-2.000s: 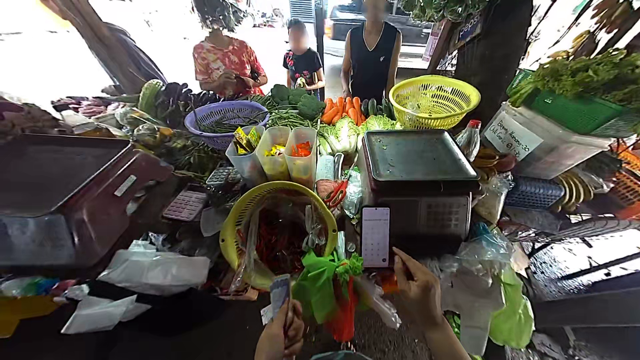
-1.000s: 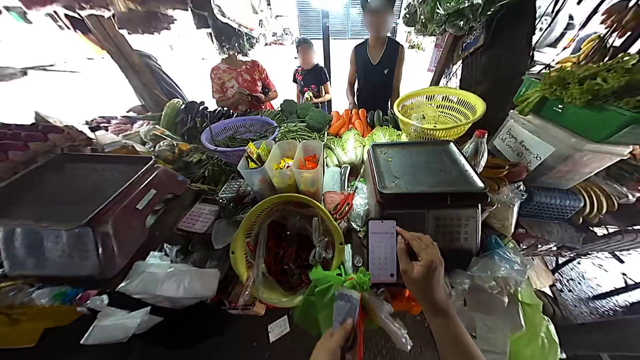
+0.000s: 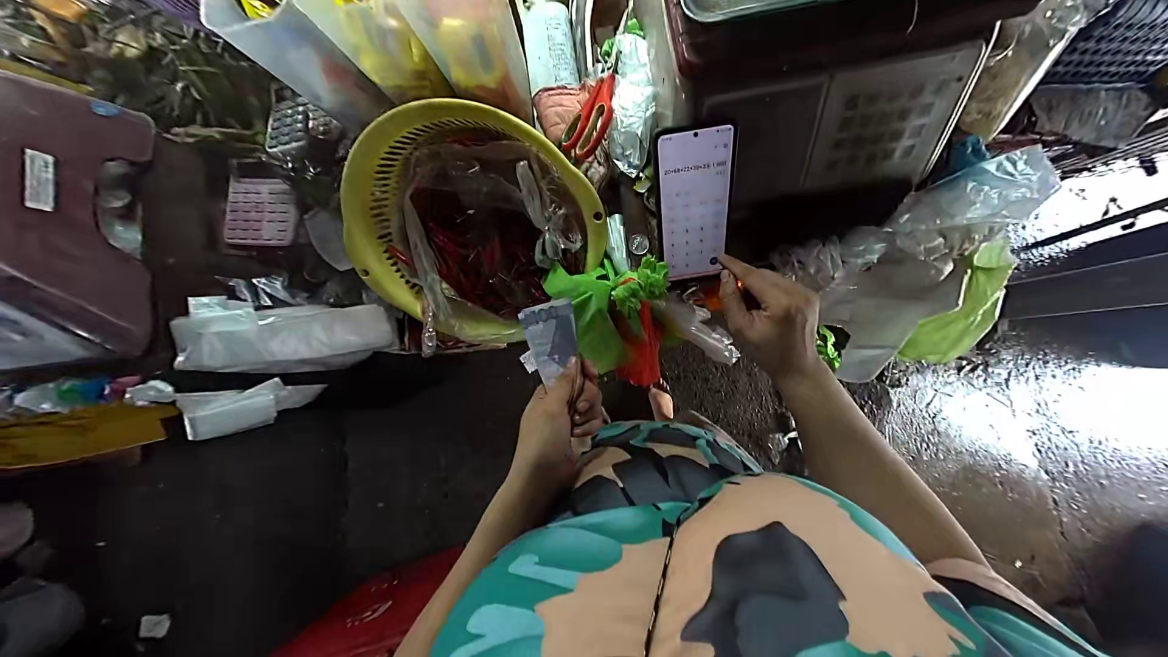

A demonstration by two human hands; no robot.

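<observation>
My left hand [image 3: 564, 411] grips a folded banknote [image 3: 550, 338] that points up toward the yellow basket's lower edge. One finger of my right hand [image 3: 771, 315] touches the lower right corner of a smartphone [image 3: 695, 203], whose lit screen shows a calculator; no object is held in that hand. The phone lies upright in view against the dark scale [image 3: 776, 128]. Left of it, a yellow plastic basket [image 3: 365, 196] contains dried red chillies [image 3: 474, 242] in a clear plastic bag. Green plastic bags [image 3: 598, 315] and a red one [image 3: 642, 351] hang between my hands.
Red-handled scissors [image 3: 591, 119] lie above the basket's right side. A pink-keyed calculator [image 3: 261, 210] and white plastic bags [image 3: 283, 338] are on the left, beside a maroon scale [image 3: 73, 219]. Clear bags [image 3: 949, 228] and a light green bag [image 3: 967, 306] hang at the right.
The view has tilted down sharply, and the people across the stall are out of sight. My right hand has moved from the phone's upper right side to its lower corner. My left hand keeps the banknote.
</observation>
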